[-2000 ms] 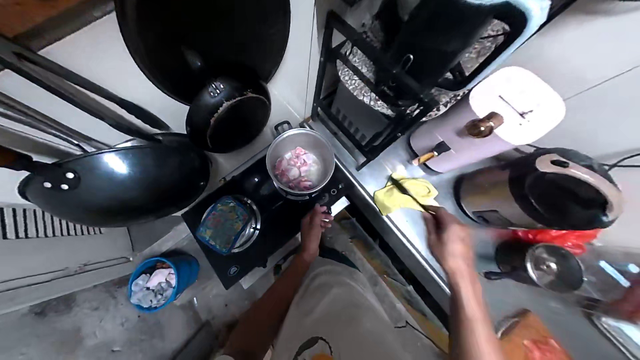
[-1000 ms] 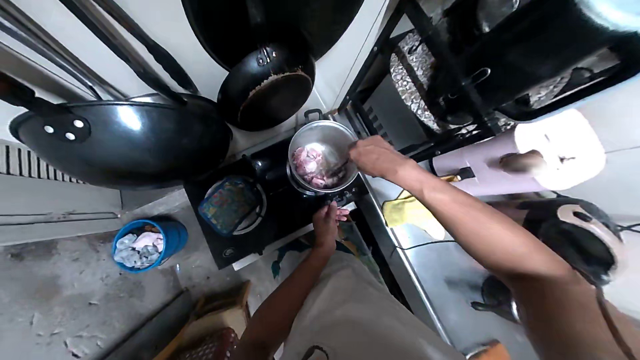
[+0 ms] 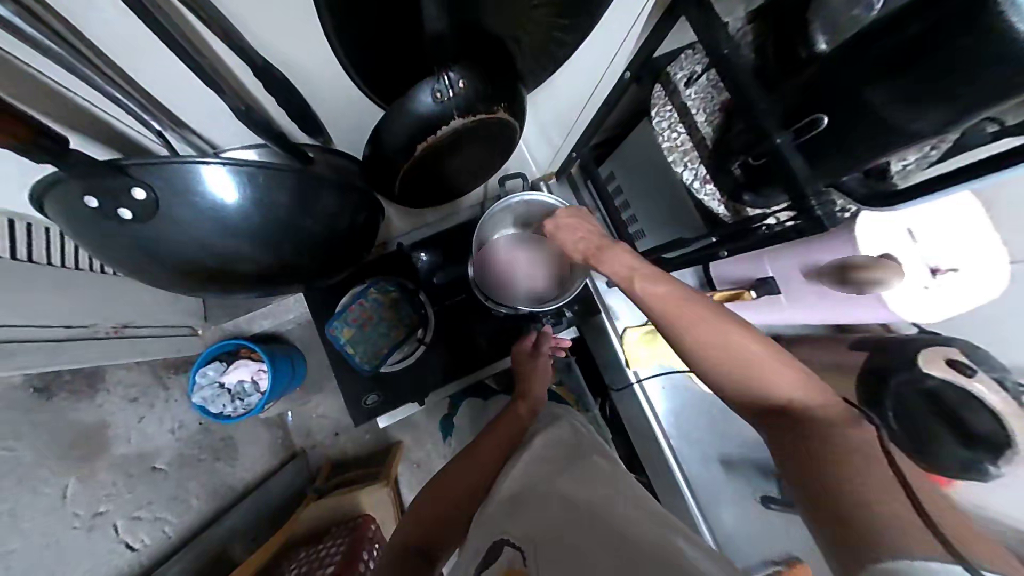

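A metal pot (image 3: 490, 232) sits on the right burner of a black gas stove (image 3: 448, 352); pinkish pieces of food (image 3: 520, 268) inside it are blurred. My right hand (image 3: 578, 236) is closed over the pot's right side, on a utensil whose lower part I cannot make out. Below the pot, at the stove's front edge near a knob, is my left hand (image 3: 542, 356), its fingers partly spread. A colourful folded cloth or mitt (image 3: 374, 324) lies over the left burner. On the steel counter (image 3: 696, 432) a yellow cloth (image 3: 646, 348) lies partly under my right forearm.
A large black wok (image 3: 216, 224) and a frying pan (image 3: 448, 152) hang behind the stove. A black metal rack (image 3: 768, 120) stands at the upper right, near a pale pink container (image 3: 784, 280) and a black appliance (image 3: 936, 400). A blue bin (image 3: 280, 376) stands on the floor.
My right hand has moved left from the yellow cloth to the pot. The dark utensil that lay on the cloth is gone from there. My left hand stays by the stove's front.
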